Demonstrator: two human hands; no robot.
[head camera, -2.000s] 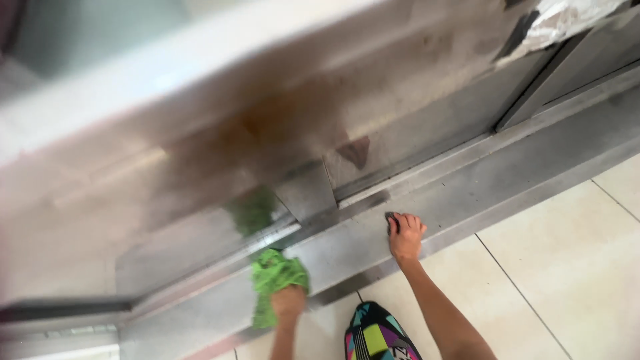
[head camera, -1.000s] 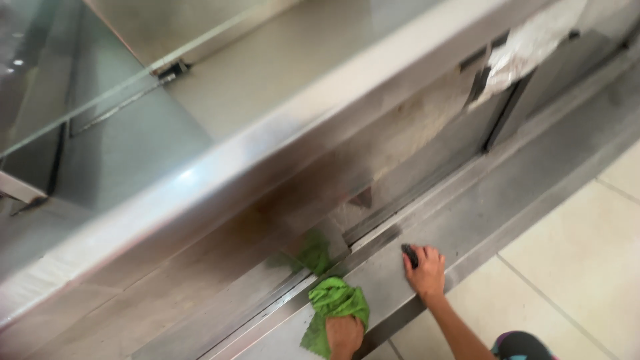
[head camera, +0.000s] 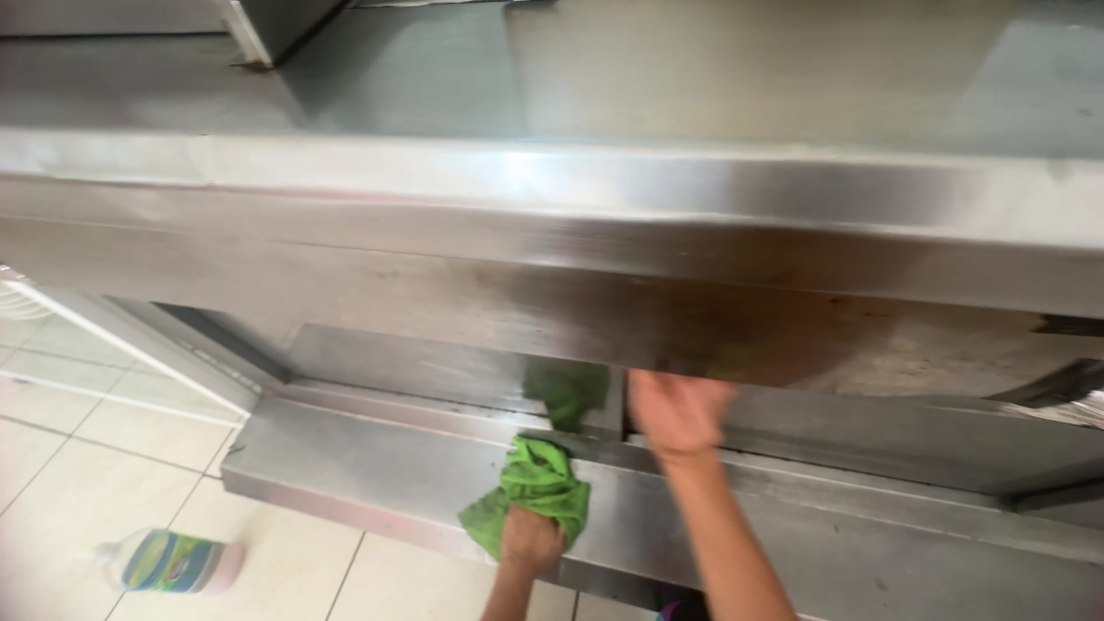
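Note:
My left hand (head camera: 532, 541) is closed on a bunched green cloth (head camera: 545, 483), which lies on the low stainless steel ledge (head camera: 371, 457) at the foot of a steel unit. My right hand (head camera: 680, 412) is raised at the unit's lower front panel (head camera: 405, 297), to the right of the cloth. It is blurred and its fingertips are hidden by the panel's lower edge, so whether it holds anything cannot be told. A dark green reflection of the cloth shows in the steel behind it.
A plastic bottle (head camera: 172, 561) with a coloured label lies on the tiled floor (head camera: 293, 552) at the lower left. A white wire rack (head camera: 129, 345) stands beside the unit's left end. The steel counter edge (head camera: 388, 172) juts out above my hands. Crumpled foil (head camera: 1065, 405) hangs at the right.
My right hand has lifted from the ledge, where it rested with a small dark object, to the front panel. My left hand still grips the cloth. The view has turned strongly.

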